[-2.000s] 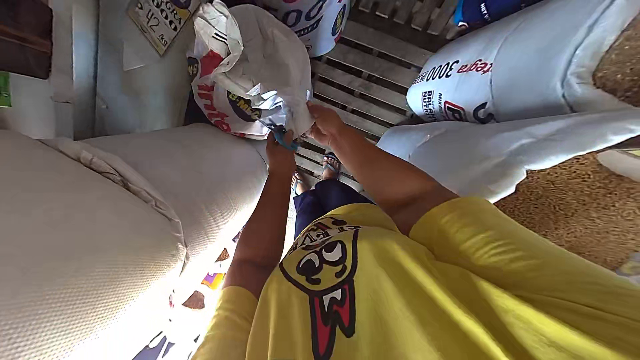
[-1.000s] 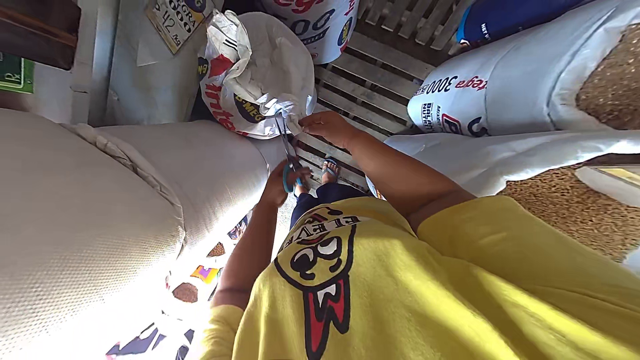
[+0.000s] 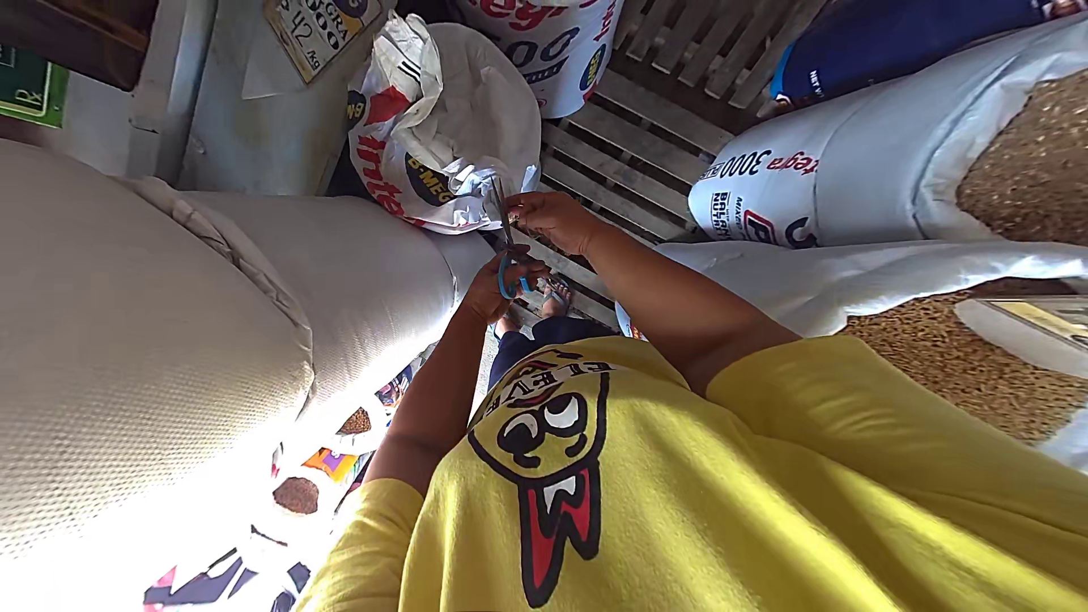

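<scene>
Blue-handled scissors (image 3: 508, 276) are in my left hand (image 3: 497, 285), fingers at the handle loops. Their blades point up toward the crumpled lower rim of a white printed feed sack (image 3: 497, 93), which stands with its mouth wide and one side folded over. My right hand (image 3: 552, 219) is just right of the blades, by the sack's rim, thumb and fingertips close together. Whether they pinch the rim or some small piece cannot be made out.
Large pale sacks (image 3: 357, 280) bulge at left. At right lie a printed sack of pellets (image 3: 765, 183) and another sack holding brown feed (image 3: 926, 340). A wooden slatted pallet (image 3: 637, 149) lies between. A price sign (image 3: 319, 34) is at upper left.
Two seconds ago both hands were close together at the sack's rim. My left hand has since drawn back from it, and more of the scissors shows between my hands and the sack.
</scene>
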